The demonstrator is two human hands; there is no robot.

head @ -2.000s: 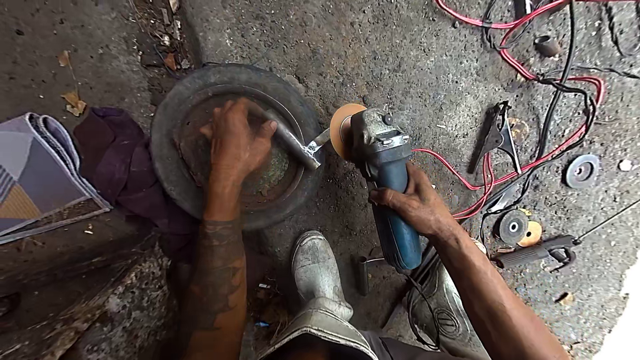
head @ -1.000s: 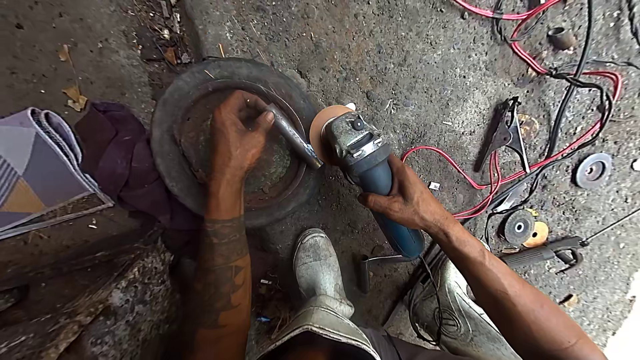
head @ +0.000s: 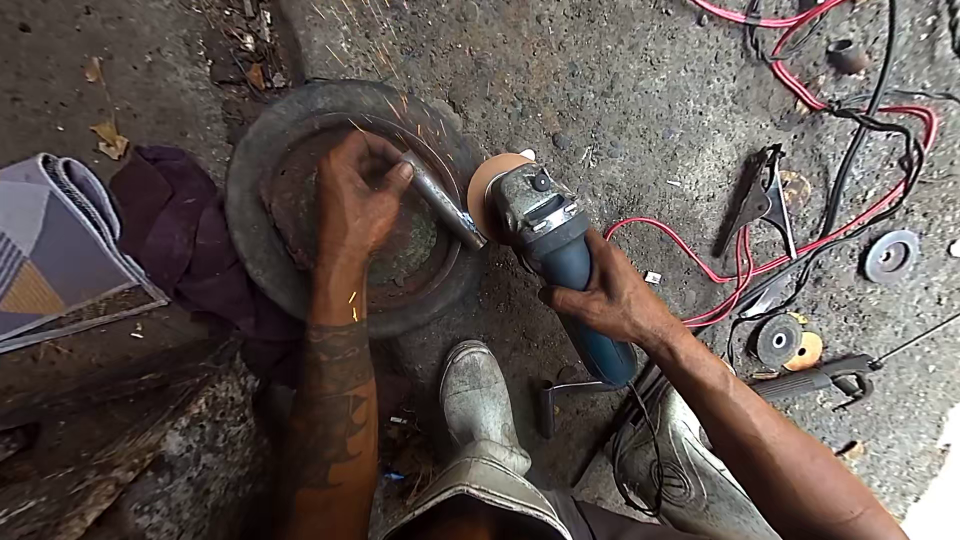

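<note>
With my left hand [head: 364,195] I grip the upper end of a short metal pipe [head: 442,201] above an old tyre [head: 259,225] lying flat on the ground. The pipe slants down to the right, and its lower end has a bright, bluish spot. My right hand [head: 611,289] is closed around the blue body of an angle grinder [head: 561,262]. The grinder's tan disc [head: 491,191] is beside the pipe's lower part; whether they touch is hard to tell. Orange sparks fly upward over the tyre, and a few show by my left wrist.
Red and black cables [head: 787,262], a metal clamp [head: 761,202], loose grinding discs [head: 891,256] and an electrode holder [head: 810,382] lie on the right. A dark cloth [head: 172,217] and a patterned mat [head: 60,247] are at left. An L-shaped metal piece [head: 547,409] lies near my boots [head: 480,397].
Sparks have appeared above the tyre; none show in the earlier frames. Both hands have kept hold of the pipe and the grinder.
</note>
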